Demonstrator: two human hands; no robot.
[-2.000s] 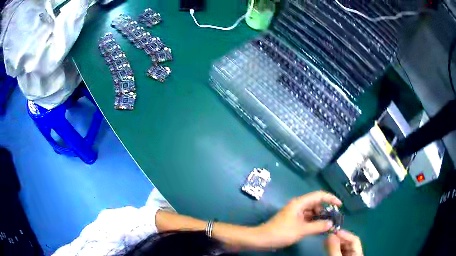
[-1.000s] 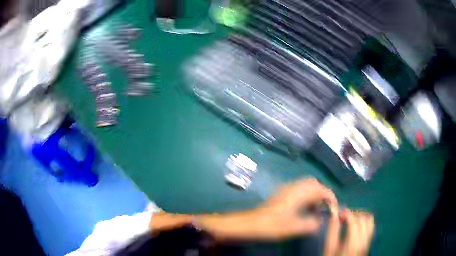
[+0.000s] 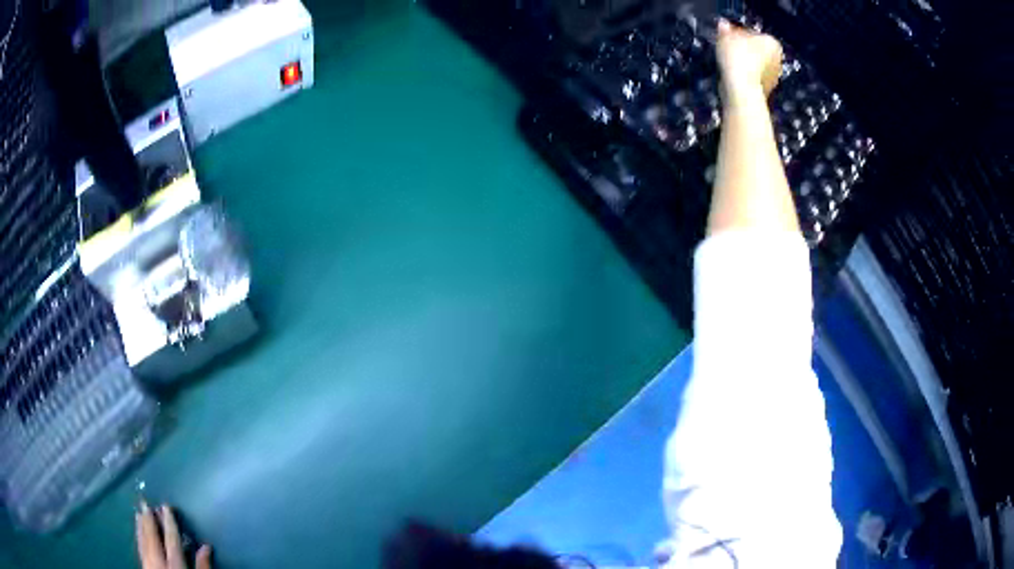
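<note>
My right hand is at the far end of my outstretched arm, over the black blister trays at the upper right. Its fingertips touch or hover over the tray pockets, which hold small shiny parts; whether it holds one is too small to tell. My left hand is cut off by the bottom edge at the lower left, with only some fingers showing on the green mat. A small dark thing is beside these fingers; whether they grip it is unclear.
The screw feeder stands at the left, with a white box with a red switch behind it. Clear blister trays lie at the lower left. Blue floor shows beyond the mat's edge.
The view has swung to the right. My right hand has left my left hand and reached out to the black trays. The boards and other person are out of view.
</note>
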